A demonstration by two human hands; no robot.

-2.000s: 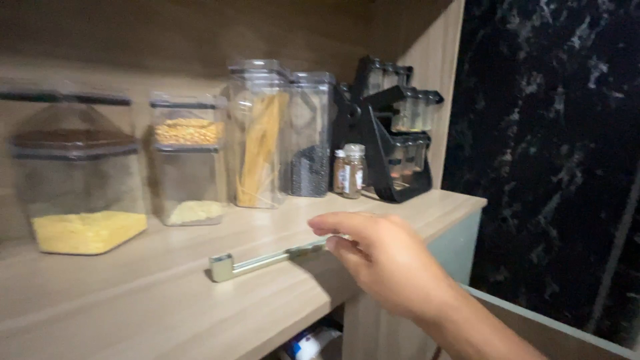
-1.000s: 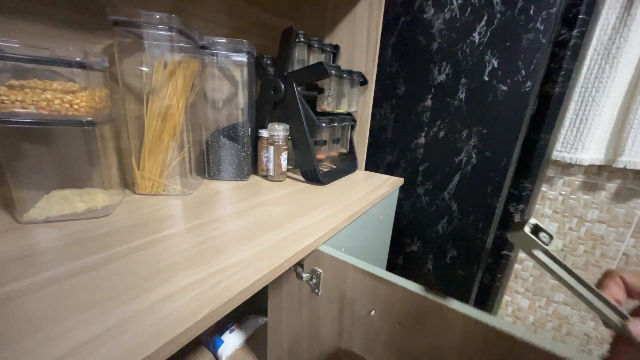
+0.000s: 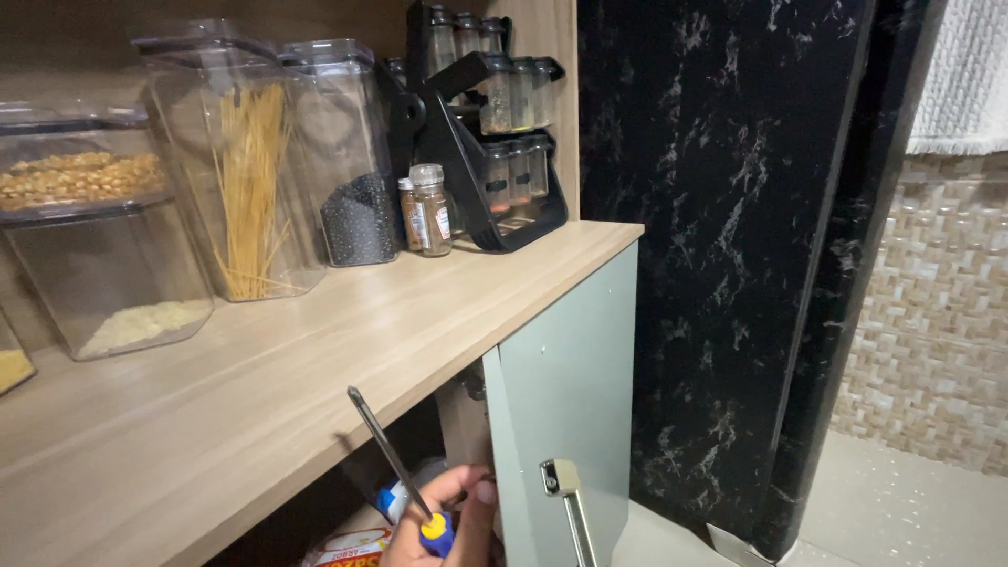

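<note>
My left hand (image 3: 453, 516), low in the middle, holds a screwdriver with a blue and yellow handle (image 3: 435, 535). Its metal shaft points up and left, in front of the shelf's edge. The thumb and forefinger meet at the inner side of a pale green cabinet door (image 3: 567, 386); whether they pinch something small cannot be told. Beside the door's outer face, a metal bar handle (image 3: 573, 508) stands nearly upright, its mounting end up and its lower end cut off by the frame. My right hand is out of view.
On the wood-look shelf (image 3: 315, 354) stand clear containers of corn kernels (image 3: 83, 179), spaghetti (image 3: 252, 197) and dark grains (image 3: 358, 220), two spice jars (image 3: 430, 211) and a black spice rack (image 3: 472, 150). Food packages (image 3: 350, 547) lie inside the cabinet. A black marbled panel (image 3: 709, 236) rises at the right.
The bar handle lay on the shelf under a hand, then was held at the far right; now it is beside the door. My left hand has come into view with the screwdriver. The door has swung.
</note>
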